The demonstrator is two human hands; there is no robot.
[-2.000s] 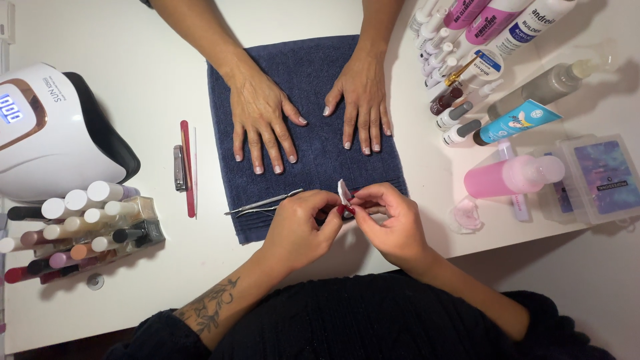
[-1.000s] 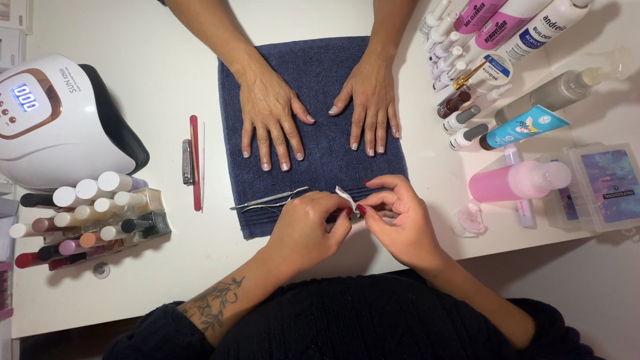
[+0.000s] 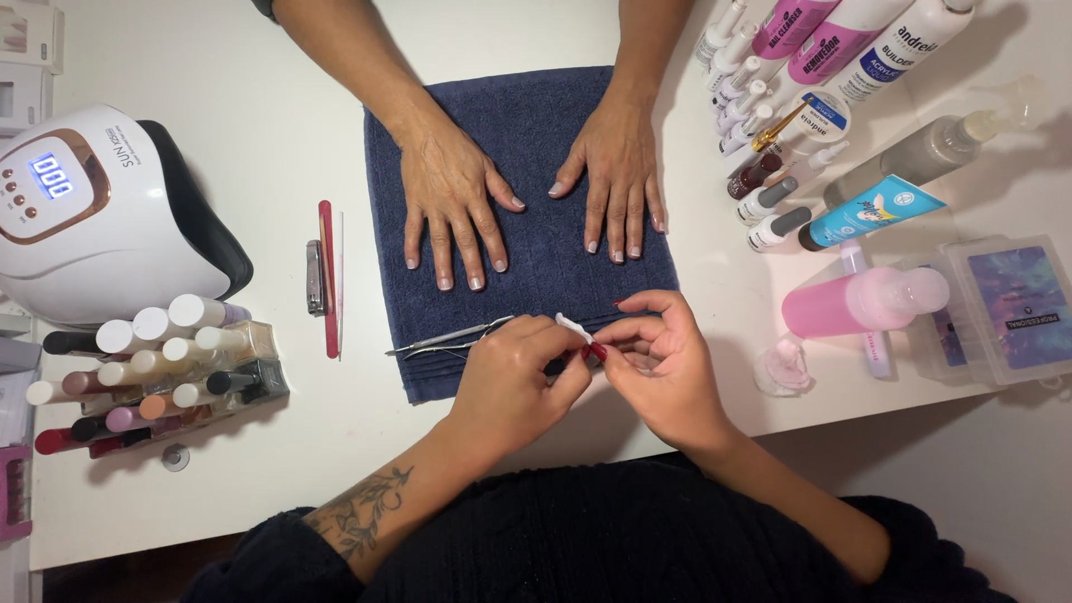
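Observation:
My left hand (image 3: 523, 377) and my right hand (image 3: 666, 364) meet at the near edge of a dark blue towel (image 3: 536, 285). Between their red-nailed fingertips they pinch a small twisted piece of white cotton (image 3: 573, 326). Just left of my left hand, metal manicure tools (image 3: 452, 337) lie on the towel, partly hidden by that hand. Farther up the towel, another person's two hands rest palm down, one at the left (image 3: 452, 201) and one at the right (image 3: 615, 167), fingers spread towards me.
On the left stand a white nail lamp (image 3: 109, 226) and a rack of polish bottles (image 3: 268, 377); a nail clipper (image 3: 314, 278) and a red nail file (image 3: 327, 293) lie nearby. On the right are a pink liquid bottle (image 3: 825, 303), a blue tube (image 3: 879, 209), a crumpled pad (image 3: 783, 368) and several bottles.
Both my hands stay together on the white cotton piece, which has changed shape between my fingers. My right hand's fingers are more spread than two seconds ago. The other person's hands remain on the towel.

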